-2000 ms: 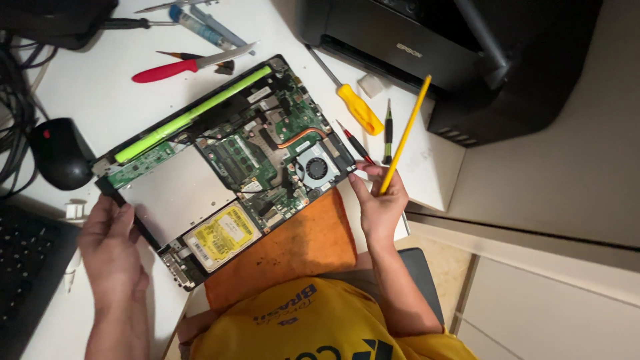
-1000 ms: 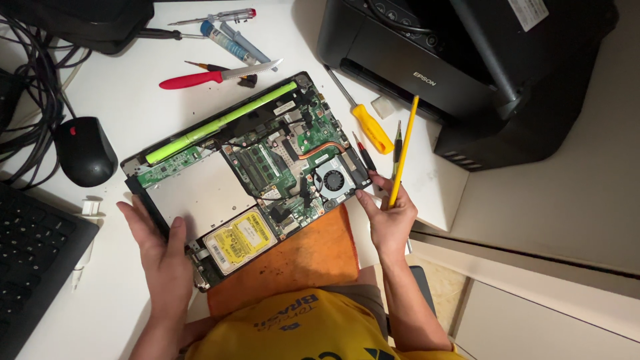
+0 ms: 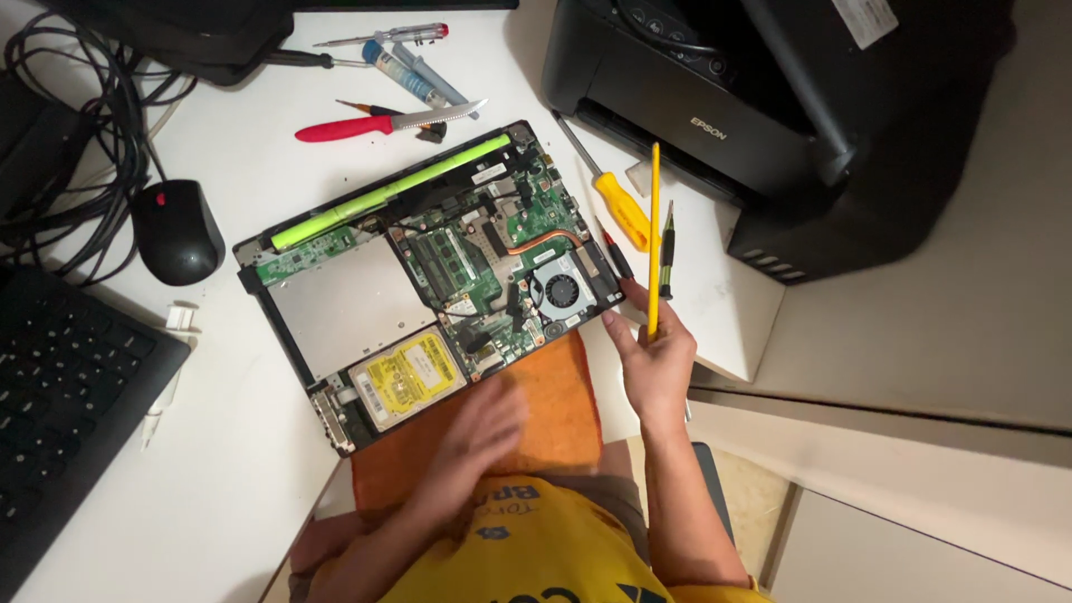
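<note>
An opened laptop base (image 3: 347, 306) lies tilted on the white desk, its fan (image 3: 561, 291), copper heat pipe (image 3: 544, 242), memory module (image 3: 452, 258) and hard drive (image 3: 408, 377) exposed. A lime-green strip (image 3: 394, 191) runs along its far edge. My right hand (image 3: 657, 360) is at the laptop's right near corner, thumb and index finger against it, with a thin yellow stick (image 3: 654, 243) held upright between the fingers. Blurred, my left hand (image 3: 486, 419) hovers over the orange cloth (image 3: 553, 402) in front of the laptop, with nothing visible in it.
A black printer (image 3: 662, 126) stands at the back right, beside a yellow-handled screwdriver (image 3: 621, 205) and small screwdrivers (image 3: 667, 251). Behind the laptop lie a red-handled serrated knife (image 3: 347, 129) and a syringe (image 3: 435, 79). A mouse (image 3: 177, 234), keyboard (image 3: 75, 402) and cables (image 3: 75, 142) occupy the left.
My left hand has let go of the laptop's left side and moved right, to over the orange cloth. My right hand stays at the right corner with the yellow stick.
</note>
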